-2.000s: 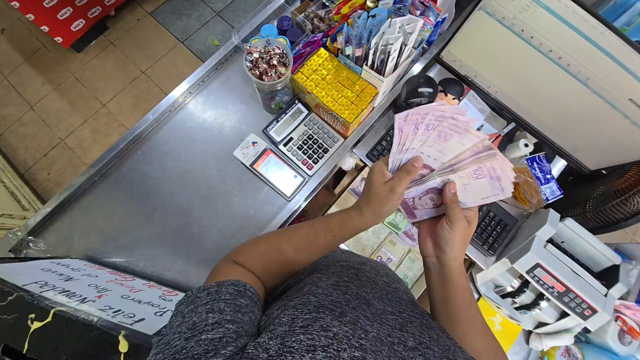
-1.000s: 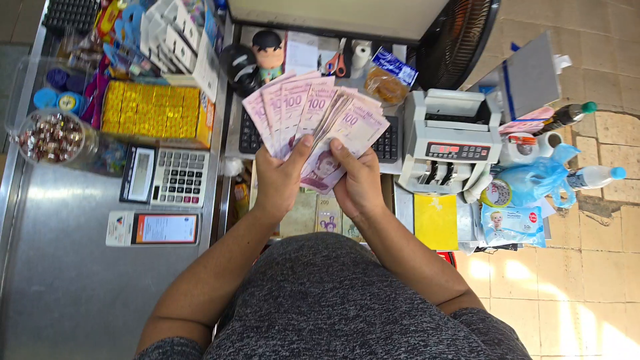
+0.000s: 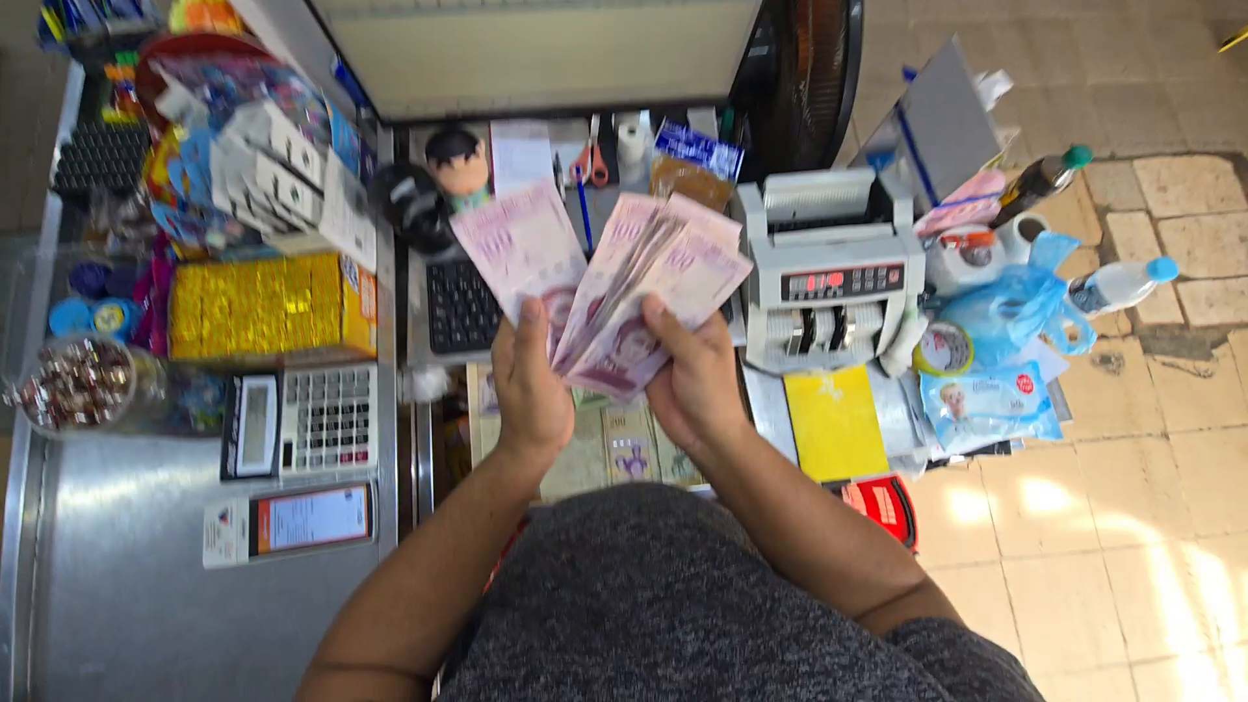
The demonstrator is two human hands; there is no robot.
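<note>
My left hand pinches pinkish-purple banknotes under its thumb; at least one stands spread out at the left. Its lower edge reaches the thicker fan of like banknotes, which my right hand grips with the thumb on top. Both hands are above an open cash drawer with other banknotes lying in compartments. A black keyboard is partly hidden behind the notes. Right of them stands a grey banknote counter with a lit red display.
On the steel counter at left lie a calculator, a phone-like payment device, a box of gold-wrapped sweets and a candy jar. A monitor and a fan stand beyond; bottles, a blue bag and wipes at right.
The banknotes were one wide fan held by both hands; now a part in my left hand has spread away from the rest in my right. The view has swung strongly since two seconds ago.
</note>
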